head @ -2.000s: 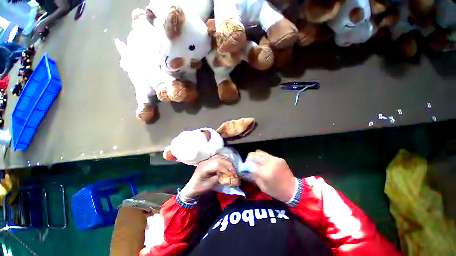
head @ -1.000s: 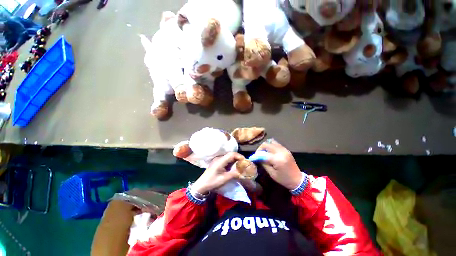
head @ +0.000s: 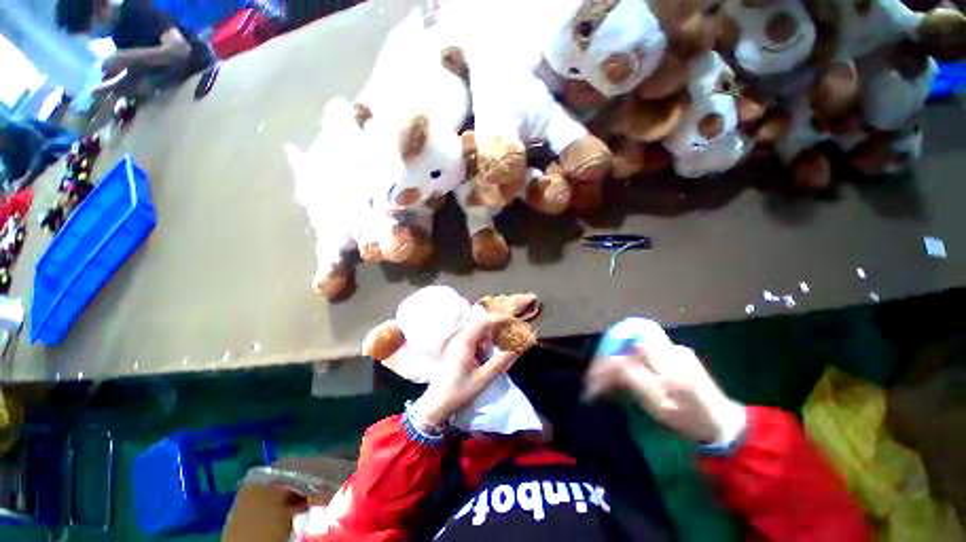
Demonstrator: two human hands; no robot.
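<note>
A white plush toy with brown ears is at the table's front edge. My left hand grips it and pinches its brown paw between the fingers. A white fabric flap hangs below the hand. My right hand is blurred, off to the right of the toy, with light blue on its fingertips. A faint thin line shows between the paw and the right hand. Its fingers look bent together; whether they hold a needle cannot be seen.
Finished plush toys are heaped across the table's back. Dark snips and white scraps lie in front of them. A blue tray is at left. Below are a blue stool, a cardboard box and a yellow bag. A person is at upper left.
My right hand has moved away from the toy to the right. My left hand still holds the toy, with the paw now turned up. The camera view has shifted.
</note>
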